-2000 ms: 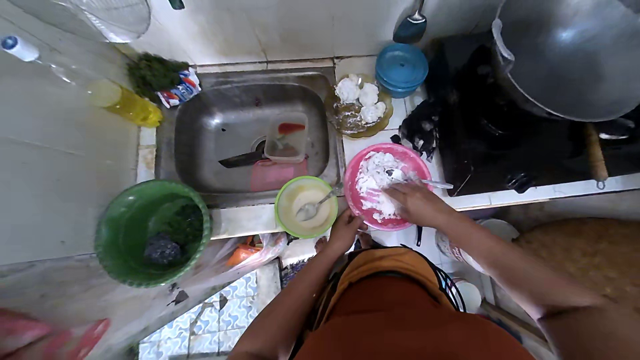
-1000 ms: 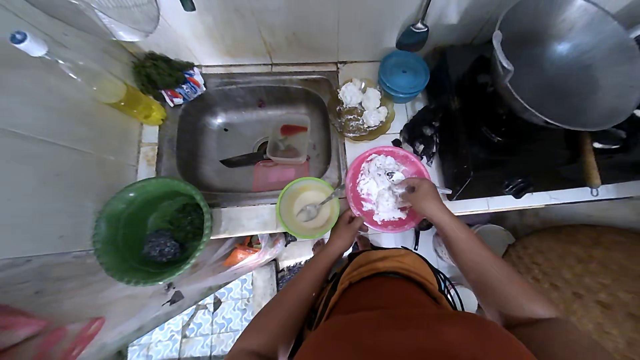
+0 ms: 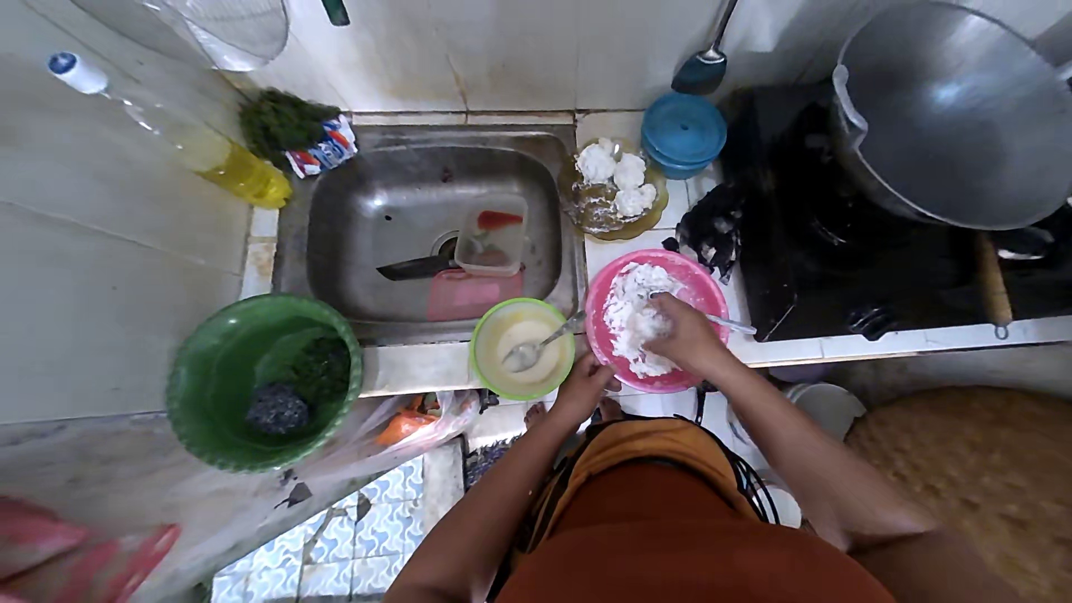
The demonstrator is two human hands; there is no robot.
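A pink bowl of white flour-like powder sits on the counter edge, a metal spoon handle sticking out at its right. My right hand is inside it, fingers down in the powder; whether they grip a lump cannot be made out. At the bowl's lower left rim rests my left hand, fingertips against it. Just left stands a green-rimmed bowl of pale batter with a metal spoon in it. Behind the pink bowl, an amber glass plate bears several white-coated lumps.
A steel sink holds a knife and a plastic container. Left are a green basin and a bottle of yellow liquid. Right, a large wok sits on a black stove. Stacked blue lids stand behind.
My right hand has shifted from the right side of the pink bowl further into the powder since a second ago. My left hand has stayed at the rim.
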